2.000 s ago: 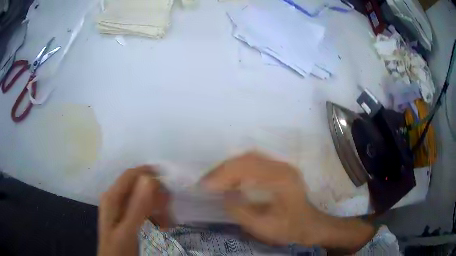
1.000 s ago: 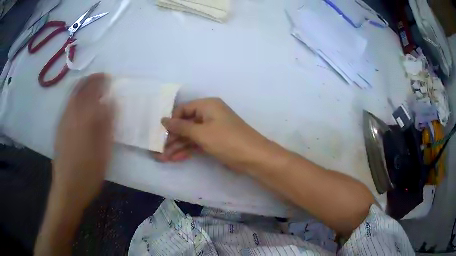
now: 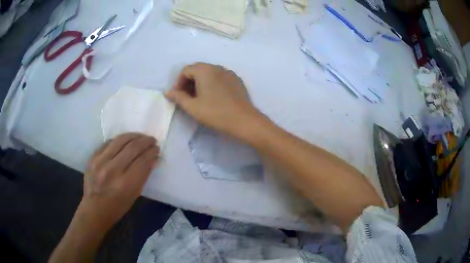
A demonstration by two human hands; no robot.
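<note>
A cream pocket piece (image 3: 136, 113), pointed at the far end, lies on the white table at the left. It may be more than one layer. My left hand (image 3: 121, 164) lies palm down over its near edge, thumb hidden. My right hand (image 3: 211, 95) pinches its far right corner between thumb and fingertip. A grey, stiff-looking pressing template (image 3: 224, 154) lies flat to the right of the piece, partly hidden under my right forearm.
Red-handled scissors (image 3: 85, 50) lie at the far left beside a white tie strip (image 3: 95, 72). A cream stack (image 3: 208, 18) and white pieces (image 3: 345, 56) lie at the far side. The iron (image 3: 399, 167) rests at the right, scraps (image 3: 438, 95) behind it.
The pocket piece has been turned and laid flatter. My left hand has moved to its near edge, my right to the far right corner. The grey template now shows on the table.
</note>
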